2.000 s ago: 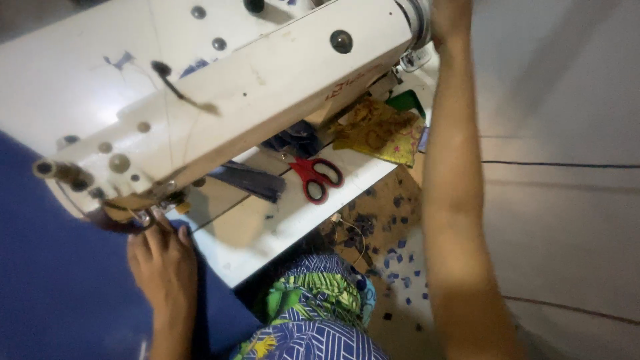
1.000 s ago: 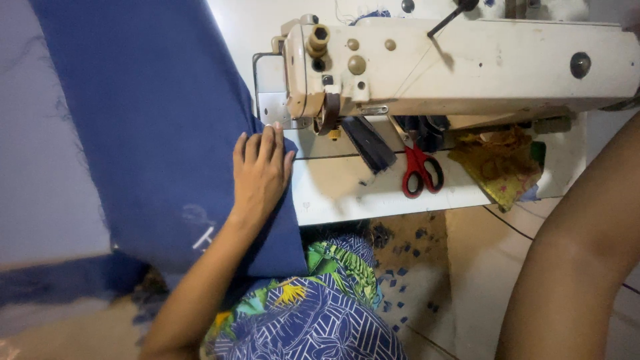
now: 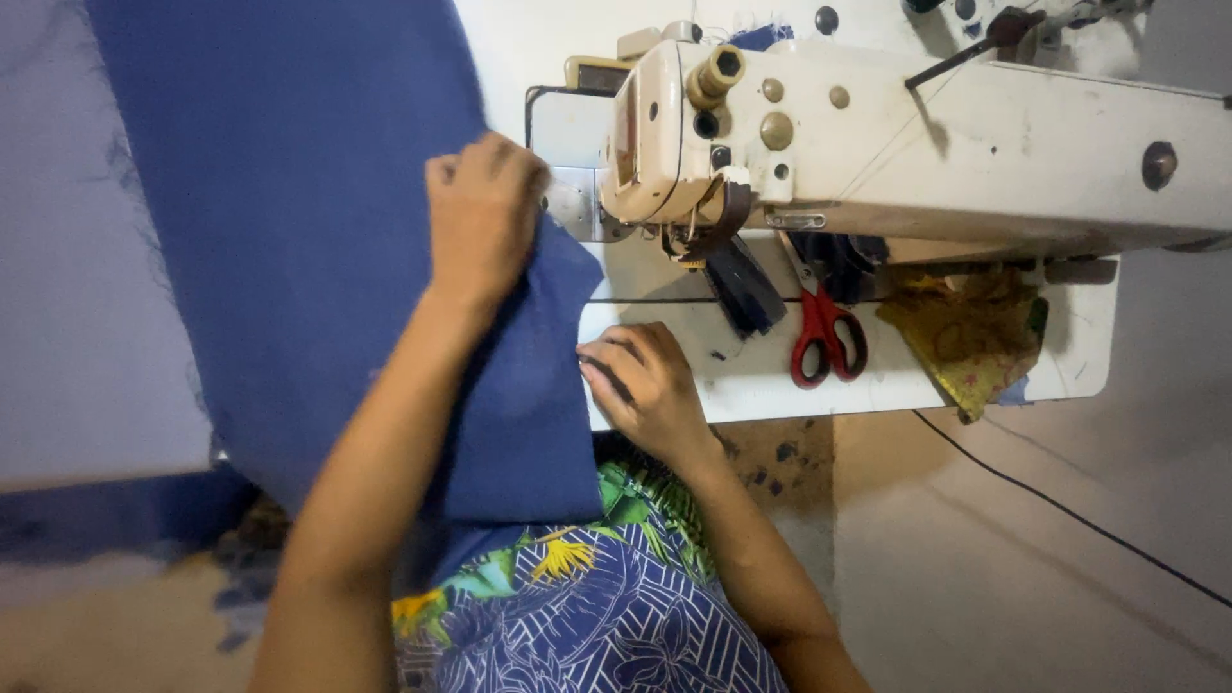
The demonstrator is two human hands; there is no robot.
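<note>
A large piece of blue fabric (image 3: 318, 221) covers the left of the table and hangs over its front edge toward my lap. My left hand (image 3: 486, 207) is on the fabric's upper right edge, just left of the needle plate (image 3: 575, 204), its fingers bent and slightly blurred; whether they pinch the cloth is unclear. My right hand (image 3: 650, 385) is at the fabric's right edge near the table front, thumb and fingertips together on what looks like the edge. The white sewing machine (image 3: 866, 135) stands to the right, its needle area beside the fabric's corner.
Red-handled scissors (image 3: 830, 337) lie on the white table (image 3: 731, 390), beside dark fabric strips (image 3: 746, 289). A yellow patterned cloth (image 3: 967, 337) hangs over the front edge. Dark scraps lie on the floor, and a black cable (image 3: 1068, 515) runs at the right.
My right hand has come from the far right to the fabric's edge. My left hand has moved up along the fabric, away from its place by the needle. The view has swung since the earliest frame.
</note>
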